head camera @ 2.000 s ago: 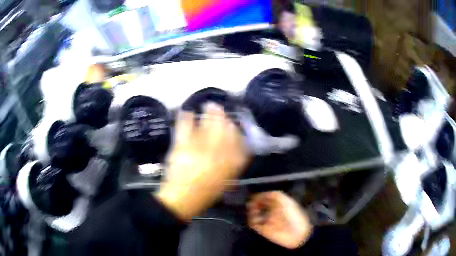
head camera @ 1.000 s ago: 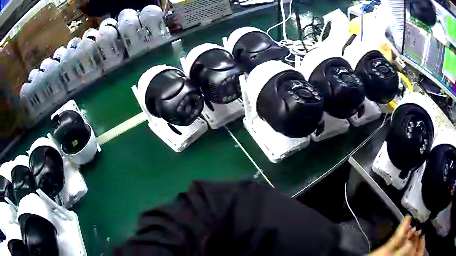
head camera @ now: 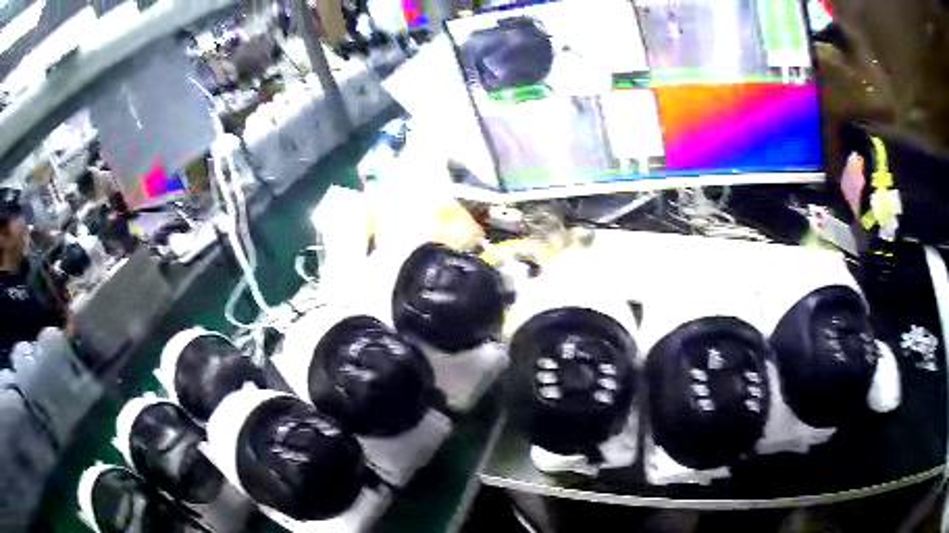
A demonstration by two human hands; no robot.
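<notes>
Three PTZ dome cameras with glossy black balls and white housings stand in a row on the black bench: a left one (head camera: 571,380), a middle one (head camera: 710,390) and a right one (head camera: 825,354). Pale lens dots show on their fronts. Several more stand on the green-matted line at left, among them a near one (head camera: 299,455), one behind it (head camera: 372,375) and one by the bench corner (head camera: 447,296). Neither my left hand nor my right hand is in the picture.
A monitor (head camera: 635,99) with several panes stands behind the cameras. Thin white cables (head camera: 245,281) lie at the left. Small white bits (head camera: 919,347) and a partly hidden white mouse (head camera: 886,377) are at right. A person (head camera: 21,276) is at the far left edge.
The view has swung right from the green line back to the monitor and black bench. My hand at the lower right a second ago is out of the picture.
</notes>
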